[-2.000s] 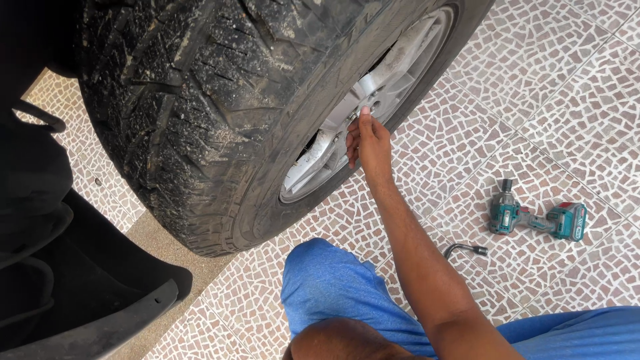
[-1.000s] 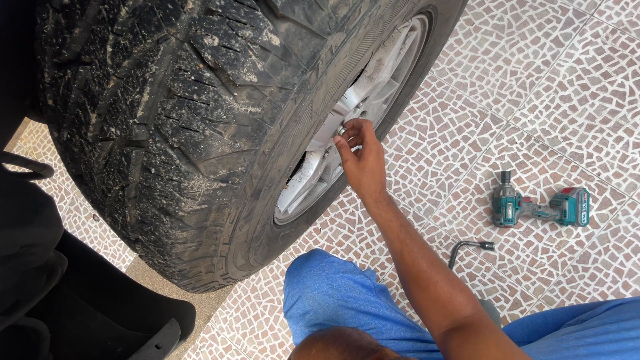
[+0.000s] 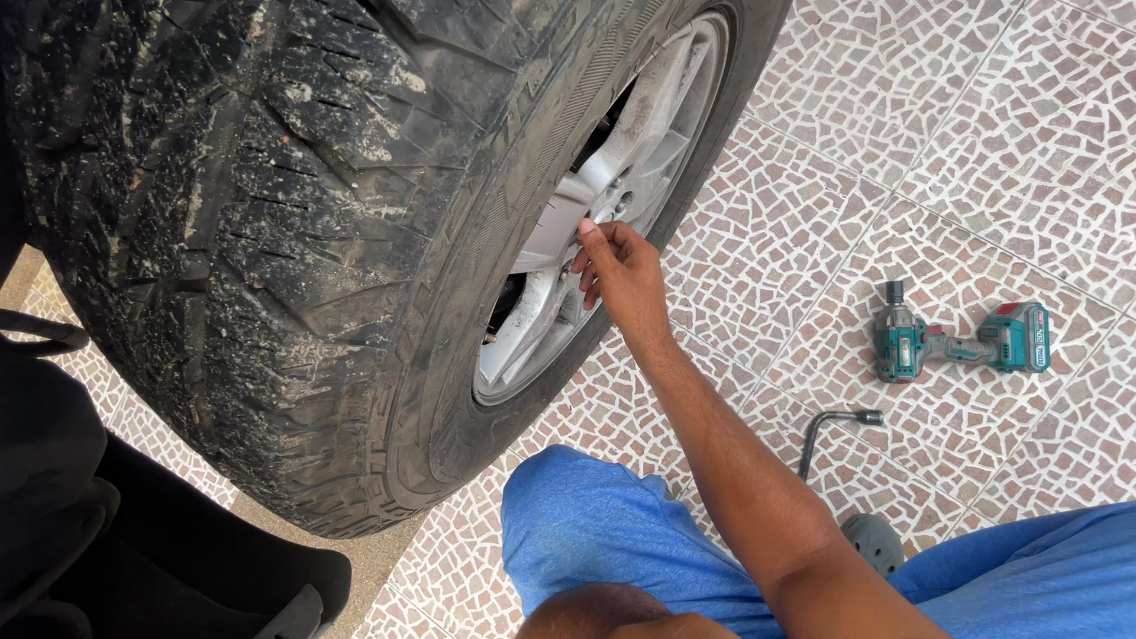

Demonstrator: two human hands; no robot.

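My right hand (image 3: 626,275) is at the hub area of a silver alloy wheel (image 3: 524,333), its thumb and index fingertips close together and the other fingers curled. Whether a small thing sits between the fingertips cannot be seen. Around the wheel is a large, dirt-spotted off-road tire (image 3: 293,266). Lug holes (image 3: 626,201) show in the wheel just above the hand. My left hand is not in view. A teal cordless impact wrench (image 3: 958,344) with a socket lies on the floor at the right. Below it rests an L-shaped lug wrench (image 3: 825,422).
Black car parts (image 3: 222,550), perhaps the wheel-arch trim, fill the lower left. My knee in blue cloth (image 3: 603,524) is close below the tire. A grey clog (image 3: 872,541) shows beside my forearm. The floor (image 3: 887,160) has a mosaic pattern.
My right hand stays at the wheel's hub area, while its fingers have shifted and curled differently. The impact wrench and lug wrench have not moved on the floor. The view has moved somewhat.
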